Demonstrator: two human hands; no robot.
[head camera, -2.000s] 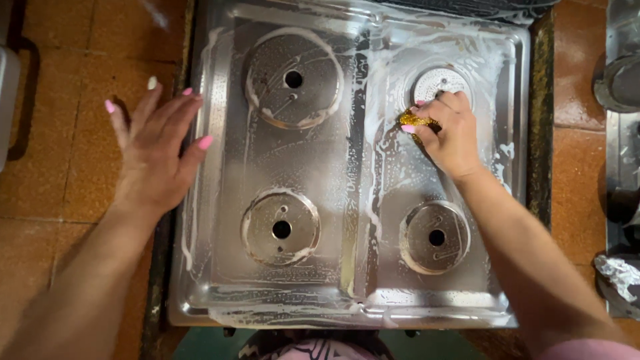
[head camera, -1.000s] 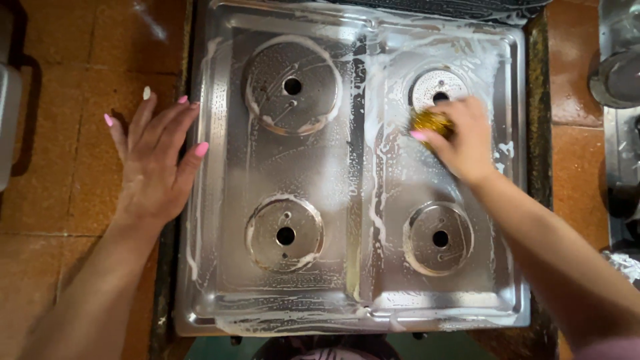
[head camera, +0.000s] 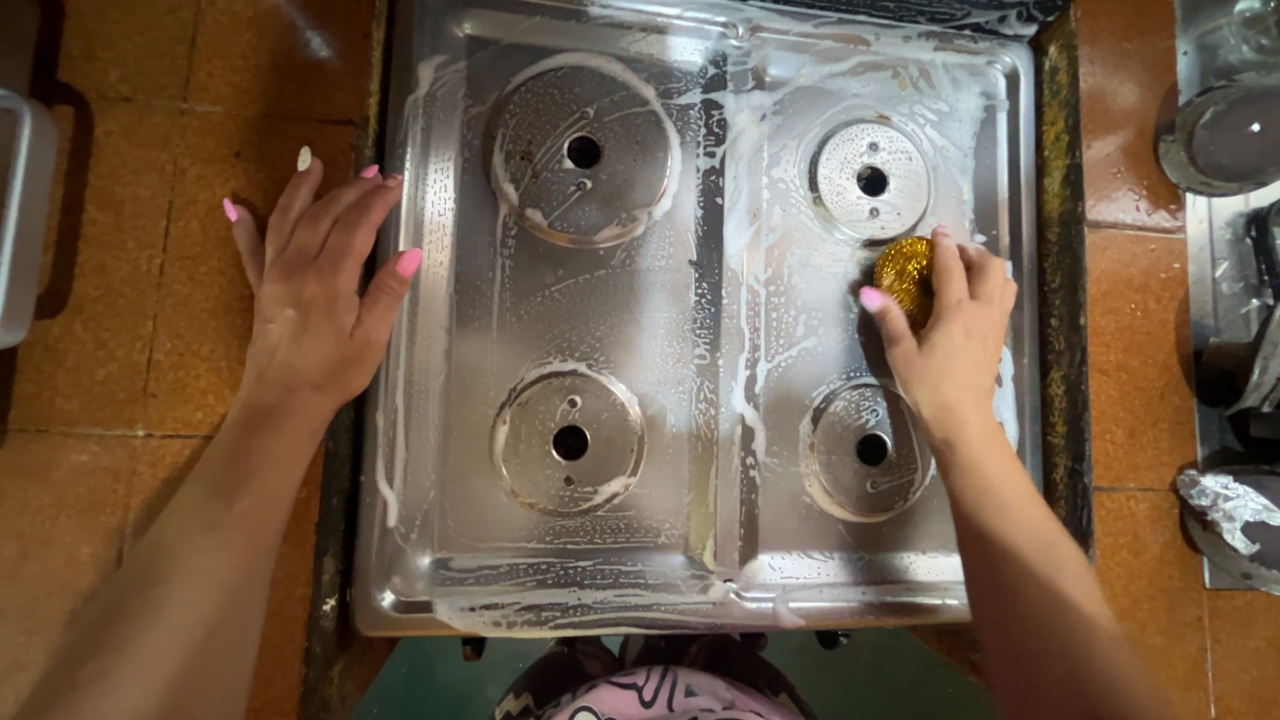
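A soapy stainless steel stovetop (head camera: 600, 320) with several round burner recesses fills the middle of the view. My right hand (head camera: 945, 325) holds a gold metallic scouring pad (head camera: 904, 277) between thumb and fingers, against the steel just below the upper right burner recess (head camera: 872, 180). Under that wrist, the lower right burner recess (head camera: 868, 450) is partly covered. My left hand (head camera: 325, 270) is spread with nothing in it, its fingertips and thumb at the stovetop's left rim. White suds lie thickest on the right half and along the centre ridge.
Orange-brown tiles (head camera: 90, 370) flank the stovetop on both sides. A clear plastic container (head camera: 25, 220) stands at the far left. At the right are a metal tray (head camera: 1225, 260), a round dark-centred vessel (head camera: 1225, 140) and crumpled aluminium foil (head camera: 1225, 505). Dark grimy edges border the stovetop.
My right hand with the scouring pad has moved from beside the upper right burner recess to just below it. My left hand stays at the left rim.
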